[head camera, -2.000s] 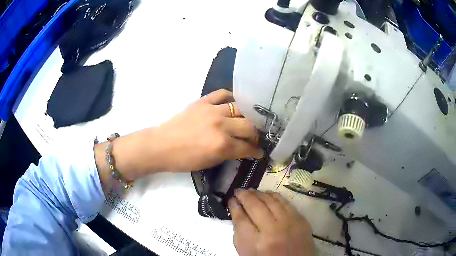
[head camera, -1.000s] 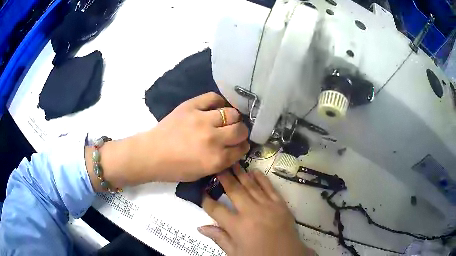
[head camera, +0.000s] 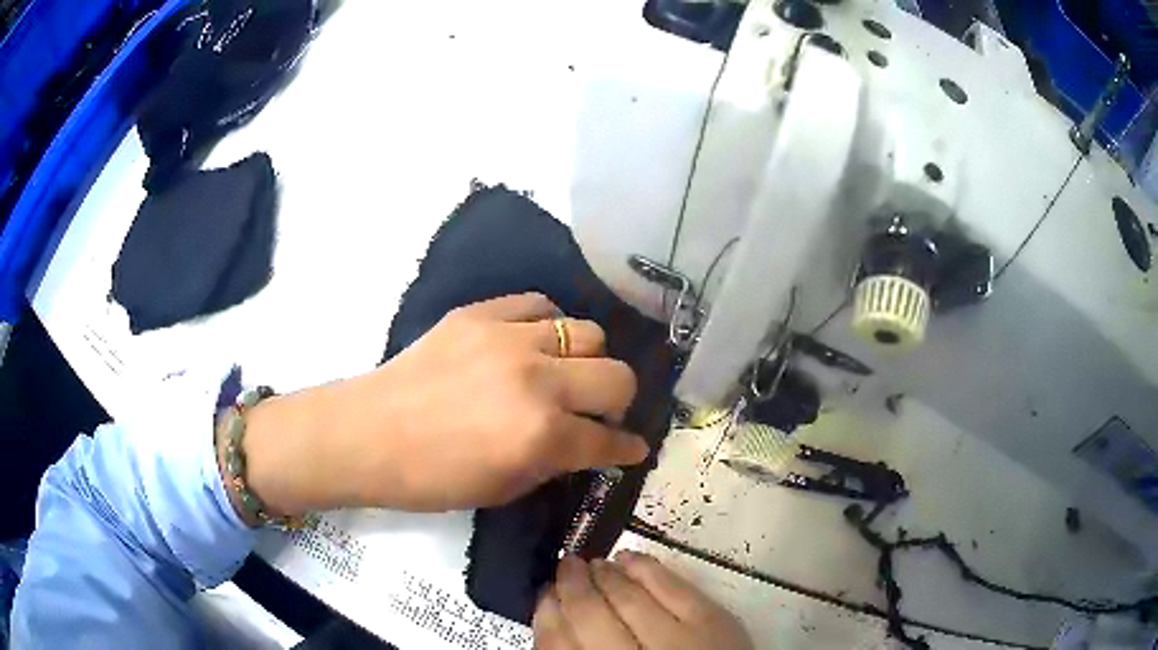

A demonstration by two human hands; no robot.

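A black pouch workpiece (head camera: 508,248) lies flat at the needle area, its right edge beside the presser foot (head camera: 686,381) of the off-white sewing machine (head camera: 635,165). A zippered side strip (head camera: 592,513) with pale teeth shows between my hands. My left hand (head camera: 495,400), with a ring and bead bracelet, presses on the workpiece, fingertips just left of the foot. My right hand (head camera: 635,610) holds the near end of the strip and is cut off by the bottom edge. What lies under my fingers is hidden.
A black fabric panel (head camera: 197,241) lies at left, below a crumpled shiny black bundle (head camera: 229,83). Blue bin edges (head camera: 57,178) curve along the left. Black snips (head camera: 845,475) and a knotted cord (head camera: 978,590) lie on the bed at right, beside a ribbed cream knob (head camera: 763,448).
The workpiece has turned, and more of its panel and zipper strip shows. My right hand has moved down, away from the needle. My left hand stays on the cloth, slightly lower.
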